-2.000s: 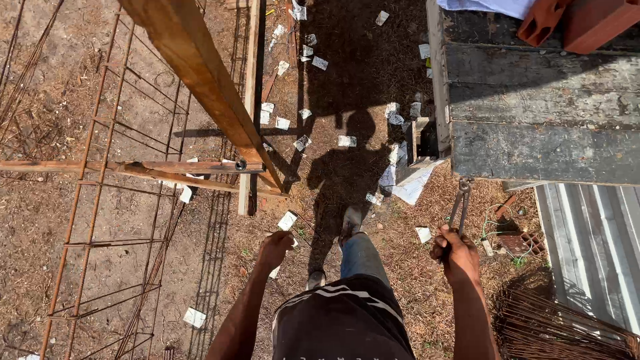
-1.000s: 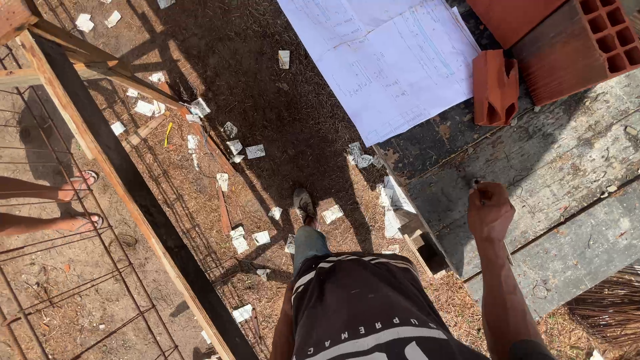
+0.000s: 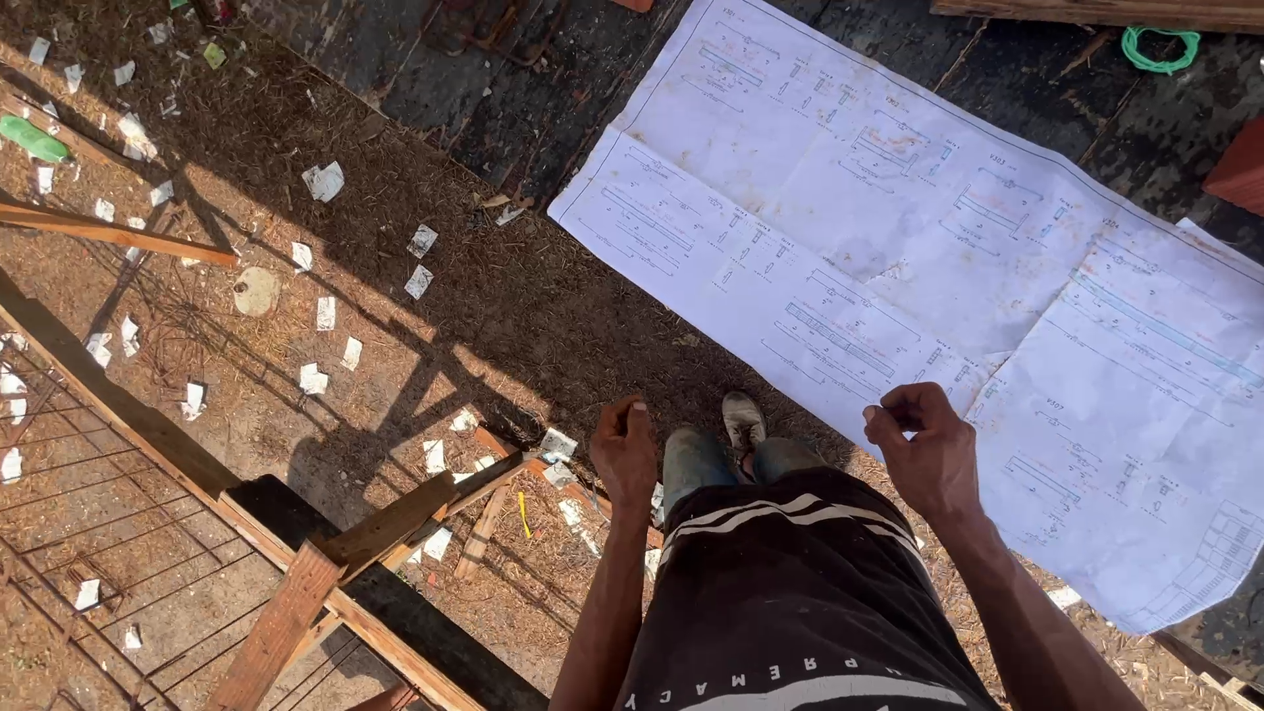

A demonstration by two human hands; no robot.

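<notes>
My left hand [image 3: 624,449] is raised beside my body over the ground, its fingers curled; whether anything is inside them cannot be told. My right hand [image 3: 923,444] is over the lower edge of a large creased paper construction drawing [image 3: 869,247], thumb and forefinger bent towards each other, with nothing visible between them. The drawing lies across a dark, worn wooden table [image 3: 553,109] and bears line diagrams and writing.
A coil of green cord [image 3: 1160,49], a wooden board [image 3: 1106,12] and a red brick [image 3: 1239,168] are on the table. At lower left stand timber framing [image 3: 286,622] and a rebar grid [image 3: 109,553]. Paper scraps [image 3: 324,182] litter the ground.
The view has swung strongly to the table and drawing. The pincers seen in my right hand two seconds ago are not visible now. My left hand, out of sight one second ago, shows again.
</notes>
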